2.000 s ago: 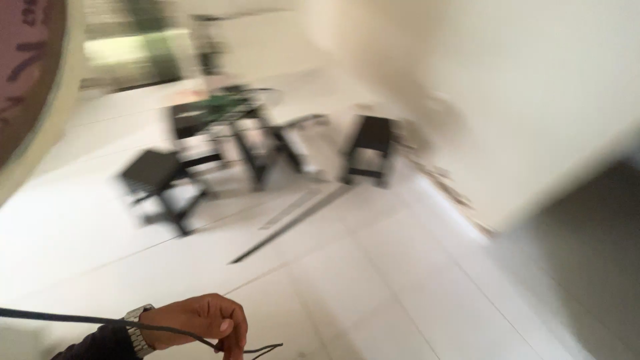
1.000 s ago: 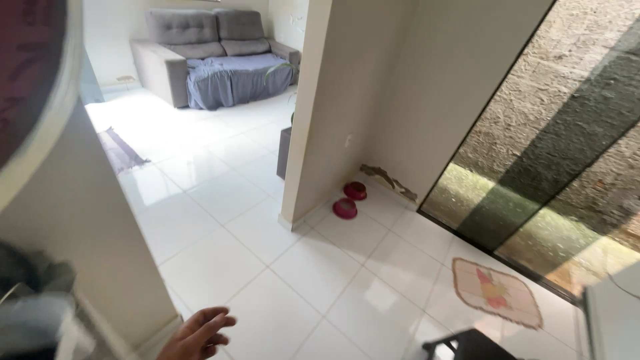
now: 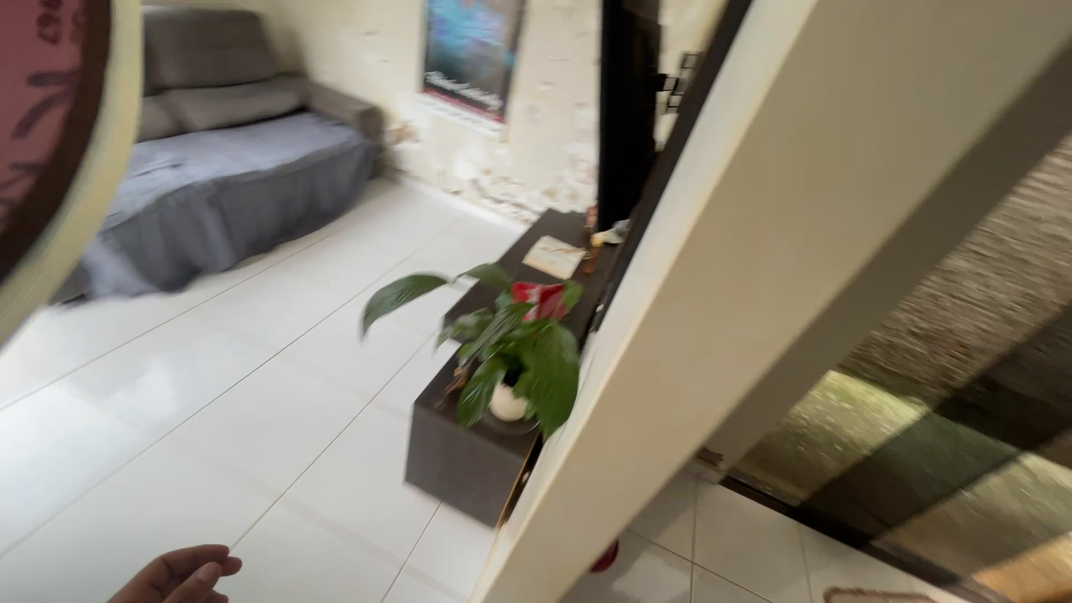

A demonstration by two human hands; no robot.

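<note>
At the bottom left, my left hand shows with its fingers loosely bent and a little apart, over the white tiled floor. Nothing shows between its fingers, and its lower part is cut off by the frame. My right hand is out of view. To the right of my left hand, a leafy potted plant stands on a low dark cabinet. A red item and a pale flat item lie behind the leaves.
A cream wall edge slants across the right side. Beyond it are a glass door's dark frame and part of a rug. A grey sofa stands at the back left. A round pink thing with a cream rim blocks the left edge.
The view has swung from dark stools to the sofa, plant and wall edge. Two seconds ago a dark cable ran across my left wrist and hand; it is not visible now.
</note>
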